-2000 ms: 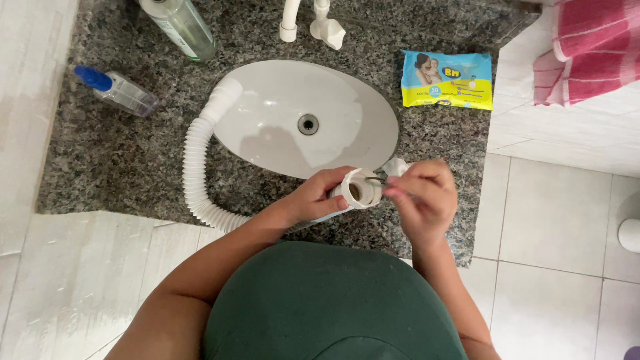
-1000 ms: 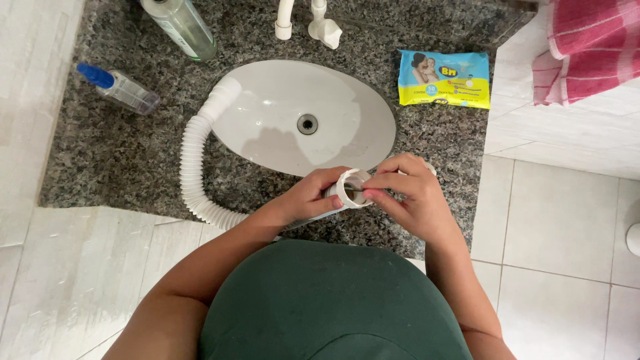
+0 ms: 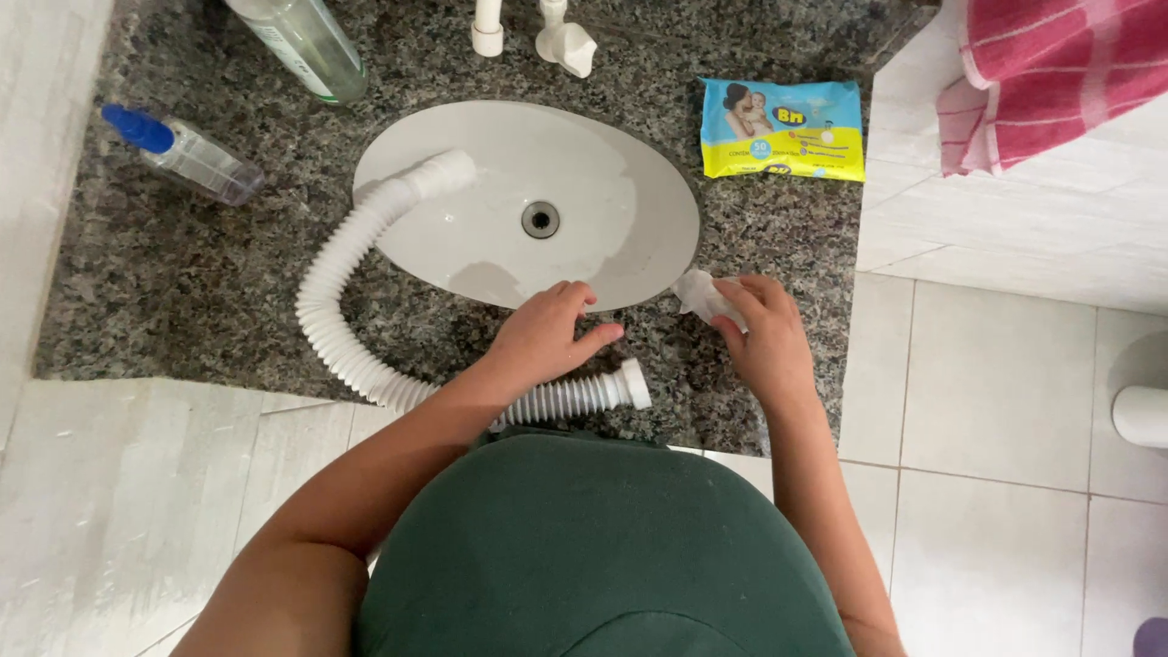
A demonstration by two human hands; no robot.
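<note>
A white corrugated drain hose (image 3: 321,301) curves over the left rim of the oval sink basin (image 3: 593,192) and along the counter's front edge. Its collared end (image 3: 636,383) lies on the counter beneath my left hand (image 3: 552,333), which is empty with thumb and fingers apart above it. Right of the basin, my right hand (image 3: 768,333) has its fingers on a crumpled white wipe or tissue (image 3: 703,297) at the counter surface. The hose's other end rests inside the basin, left of the metal drain (image 3: 540,220).
On the granite counter (image 3: 228,301) are a blue-capped spray bottle (image 3: 196,157) and a clear bottle (image 3: 310,46) at left, and a wipes packet (image 3: 782,130) at right. A white tap (image 3: 566,44) stands behind the basin. A pink towel (image 3: 1058,82) hangs at upper right.
My left hand has let go of the hose end, which now lies on the counter. My right hand has moved away from the hose opening to the right, onto the crumpled white piece.
</note>
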